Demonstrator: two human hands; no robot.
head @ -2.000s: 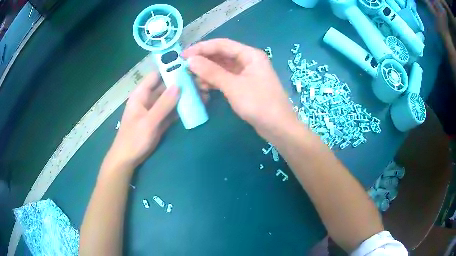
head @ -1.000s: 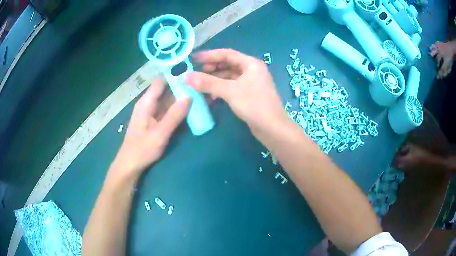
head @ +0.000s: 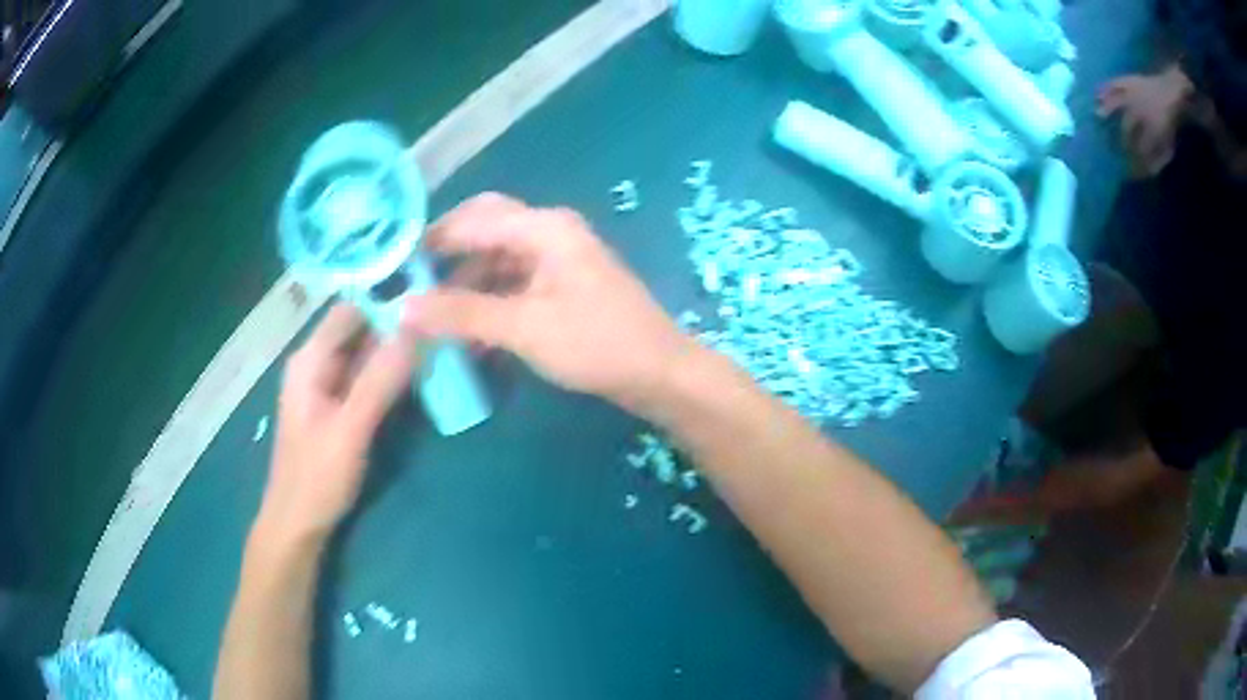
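A light-blue fan housing is held up in front of me, its round spoked head at the upper left and its handle pointing down to the right. It is blurred. My left hand grips the handle from the left and below. My right hand has its thumb and fingers at the handle just below the head, by a dark opening. Whether a small clip is between my right fingertips cannot be told. A heap of small light-blue clips lies to the right on the green tabletop.
More fan housings are stacked at upper right. Loose small pieces lie nearer me. A bag of small parts is at lower left. A pale strip edges the table. Another person's hand shows at far right, above a brown box.
The view has shifted, so the table things sit further left. The housing's head appears lower and blurred. Both hands stay on the handle. The other person's hand and dark clothing show more at right.
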